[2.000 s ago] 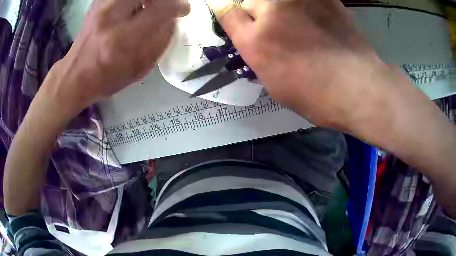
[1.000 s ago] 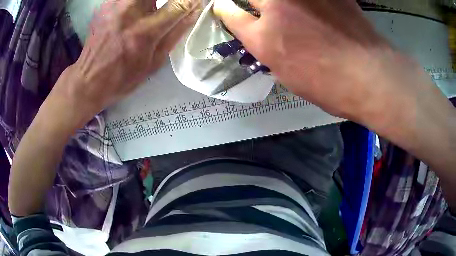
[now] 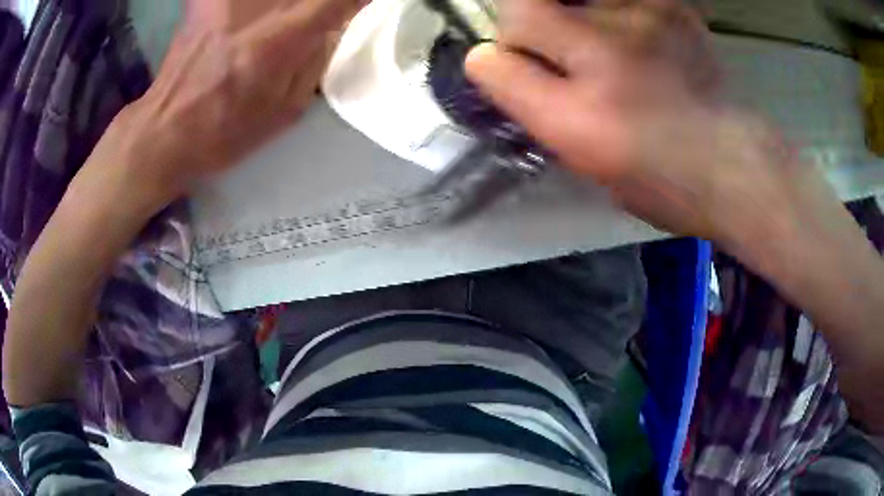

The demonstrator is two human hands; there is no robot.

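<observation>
My left hand (image 3: 228, 92) is at the upper left, its fingertips cut off by the top edge at the white rounded piece (image 3: 373, 87). It seems to hold this piece, but the grip is hidden. My right hand (image 3: 591, 92) is blurred at the upper middle. It is closed on thread snips (image 3: 470, 102), whose dark handle lies under the thumb. The two blurred blades point down and left, across the lower edge of the white piece and over the printed ruler.
A white table (image 3: 320, 281) carries a printed ruler (image 3: 291, 235) along its near edge. Purple plaid cloth (image 3: 155, 329) hangs at left, and more plaid cloth (image 3: 756, 407) at right. A blue bin or chair edge (image 3: 678, 358) stands beside my lap. Something yellow (image 3: 872, 92) is at far right.
The snips have moved right and slightly down, away from the middle of the white piece. The white piece has shifted left and up, and more of the dark handle shows.
</observation>
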